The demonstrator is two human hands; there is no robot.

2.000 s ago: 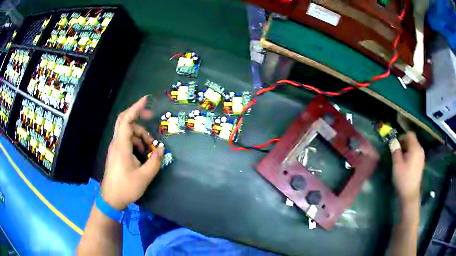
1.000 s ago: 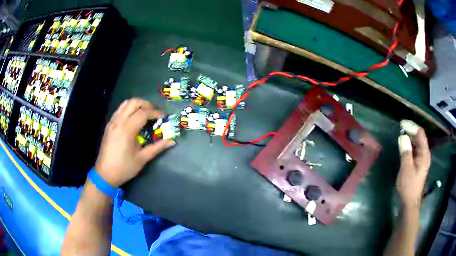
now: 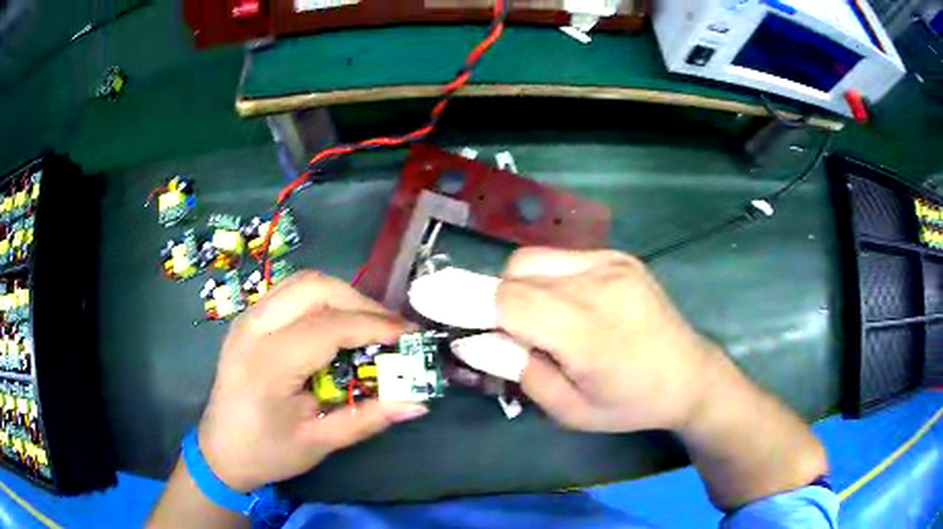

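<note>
My left hand (image 3: 295, 387) holds a green power supply board (image 3: 414, 370) between thumb and fingers, left of centre. More parts with yellow blocks and red wire show within the grip; I cannot tell if they belong to a second board. My right hand (image 3: 600, 341) is at the board's right edge, with white finger cots on thumb and index finger. The fingertips are slightly apart; whether they grip anything is unclear. The dark red test fixture (image 3: 564, 219) lies behind the hands, its lower part hidden by them.
Several boards (image 3: 222, 243) lie on the mat at left, with one (image 3: 111, 83) farther back. A packed black tray (image 3: 72, 341) stands left, another black tray (image 3: 850, 300) right. Red-black leads (image 3: 362, 145) run from the fixture over the green shelf (image 3: 579, 74). A white meter (image 3: 691, 36) stands on it.
The view has swung right. My right hand has come from the far right to the board in my left hand. My left hand has lifted its board off the row, in front of the fixture.
</note>
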